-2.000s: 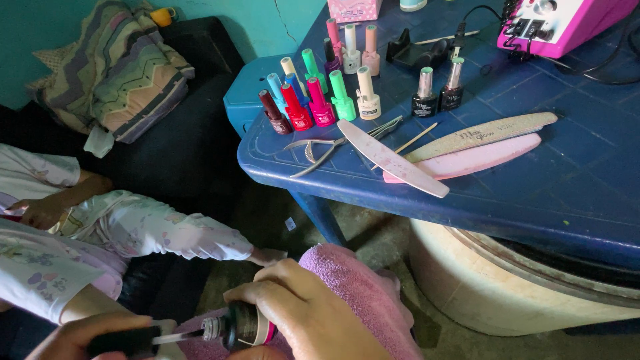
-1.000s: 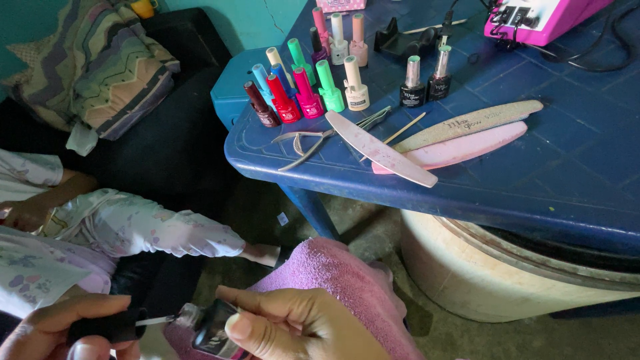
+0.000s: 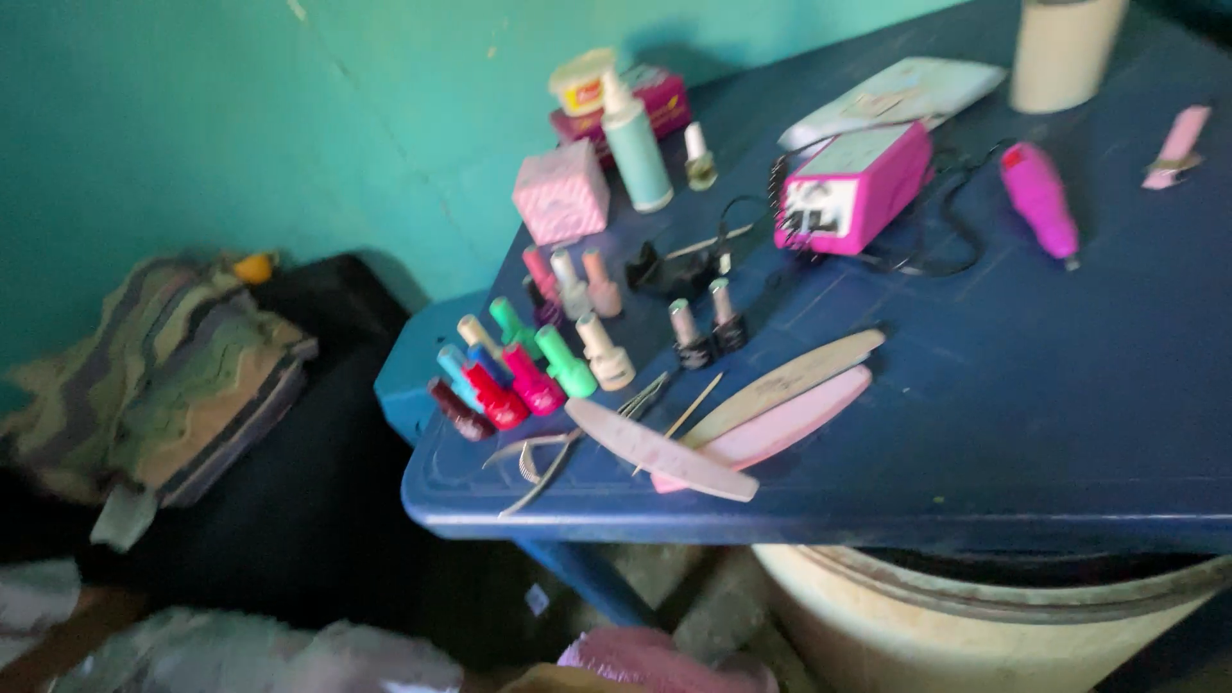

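Observation:
Only a blurred sliver of my right hand shows at the bottom edge, beside a pink towel; what it holds is hidden. My left hand is out of view. On the blue plastic table, several nail polish bottles stand grouped near the left corner. Two dark bottles stand to their right. In front lie a metal cuticle nipper, a thin wooden stick and three nail files, partly overlapping. Farther back is a pink nail drill unit, with its magenta handpiece to the right.
A pink striped box, a pump bottle and a small clear bottle stand at the back. A large pale drum is under the table edge. At left are a dark sofa, a patterned cushion and a person's light-clothed leg.
The view has swung up and toward the table. The polish bottle and brush cap held earlier, and nearly all of both hands, are no longer in sight.

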